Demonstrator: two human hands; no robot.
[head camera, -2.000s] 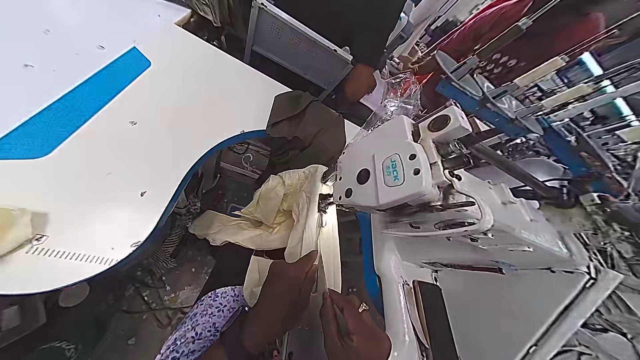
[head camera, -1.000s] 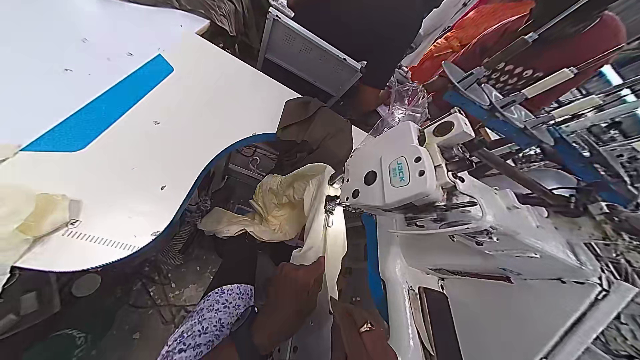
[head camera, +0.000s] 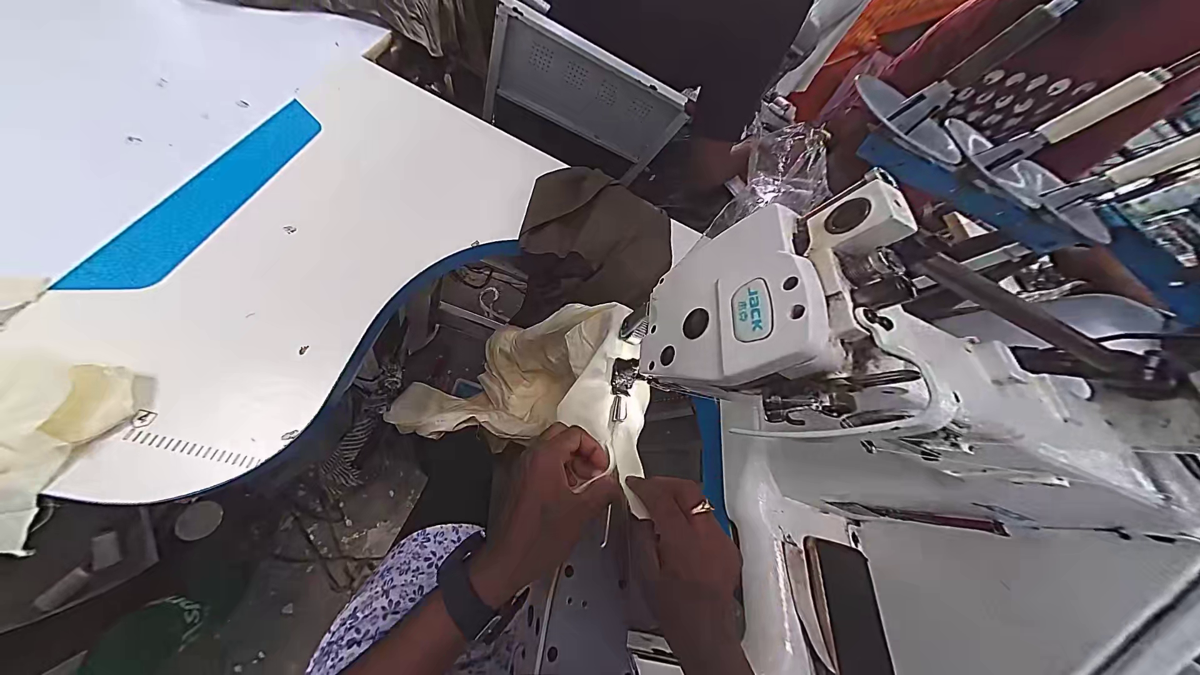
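Cream fabric (head camera: 539, 375) lies bunched under the needle area of a white Jack industrial sewing machine (head camera: 741, 300), and its narrow end runs toward me. My left hand (head camera: 562, 497), with a dark watch on the wrist, pinches the fabric's near left edge between thumb and curled fingers. Close beside it, my right hand (head camera: 689, 544), with a ring on one finger, holds the right edge of the same end. The presser foot (head camera: 621, 375) is over the cloth; whether it presses down cannot be told.
A white table (head camera: 422, 159) with a blue curved edge stands at left, with more cream fabric (head camera: 84, 403) on it. Brown cloth (head camera: 595, 230) lies behind the machine. Thread stands (head camera: 994, 150) rise at right. Another person's arm (head camera: 717, 159) is beyond the machine, near clear plastic (head camera: 787, 169).
My left hand has moved up closer to the presser foot, its fingers now curled at the fabric edge. Less of the cream strip shows between my hands and the needle area.
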